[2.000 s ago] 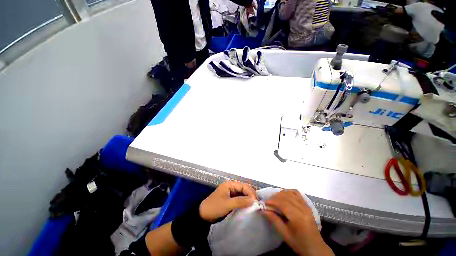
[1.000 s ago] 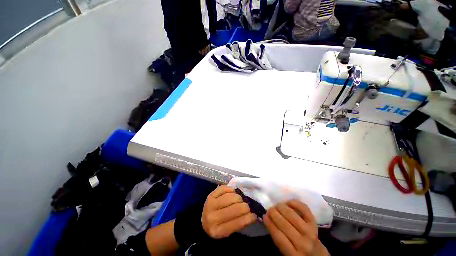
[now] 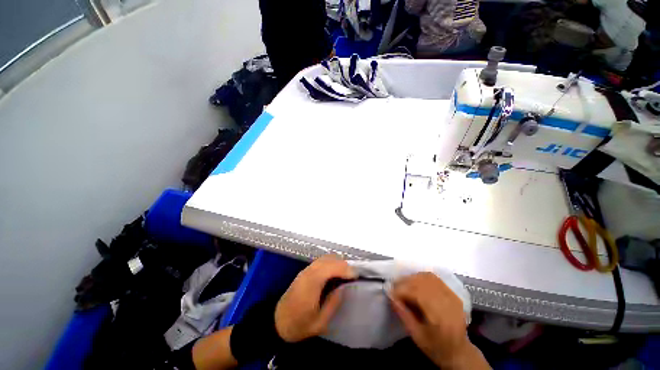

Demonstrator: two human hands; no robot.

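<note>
A pale white-grey fabric piece with a dark edge strip hangs at the table's front edge. My left hand grips its left part, with the dark strip by the fingers. My right hand pinches it at the right end of the dark strip. The fingertips are partly hidden by the cloth and hands.
A white sewing machine stands at the right of the white table. Scissors lie right of it. Striped pieces lie at the far edge. Blue bins with dark fabric stand left. People are behind the table.
The pale fabric has been turned and spread between my hands, and the dark strip now runs nearly level across it. My left hand has shifted slightly left and up.
</note>
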